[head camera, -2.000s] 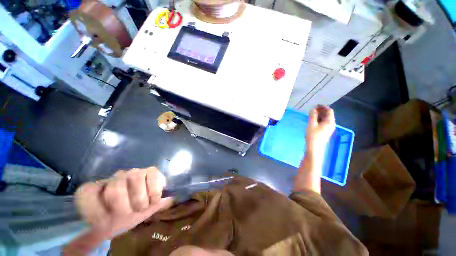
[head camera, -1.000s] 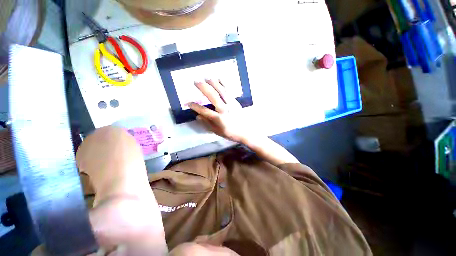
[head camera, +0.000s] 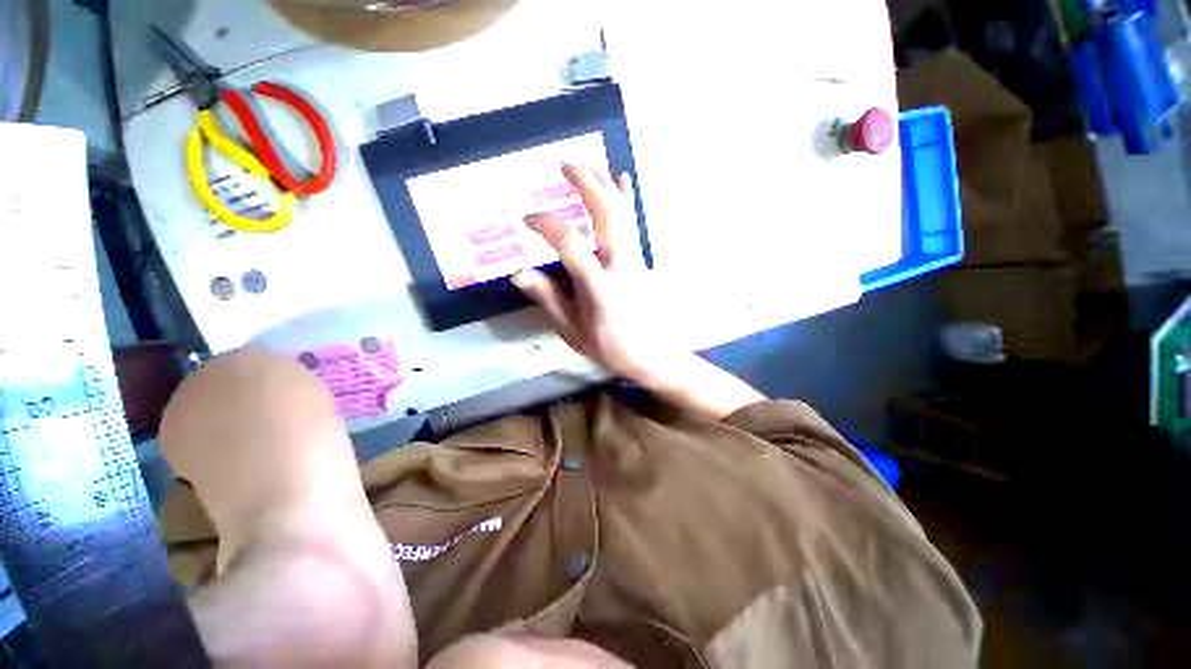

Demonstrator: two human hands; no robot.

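Note:
The touchscreen control panel, black-framed with a white and pink display, lies on the white machine top. My right hand is over its display with fingers apart and nothing in it. I cannot tell which fingertips touch the screen. My left hand is large and close to the camera at lower left, cut off by the bottom edge. It holds the steel ruler, which stands up along the left edge, its scale marks visible and its upper part glaring white. The grip itself is mostly hidden.
Scissors or snips with yellow and red handles lie left of the screen. A pink label is below it. A red emergency stop button stands at right, beside the blue bin. A spool sits at the top edge. Cardboard is beyond.
My right hand has moved from above the blue bin to the touchscreen; its fingers have since shifted right and up over the display. The ruler in my left hand has come close along the left edge.

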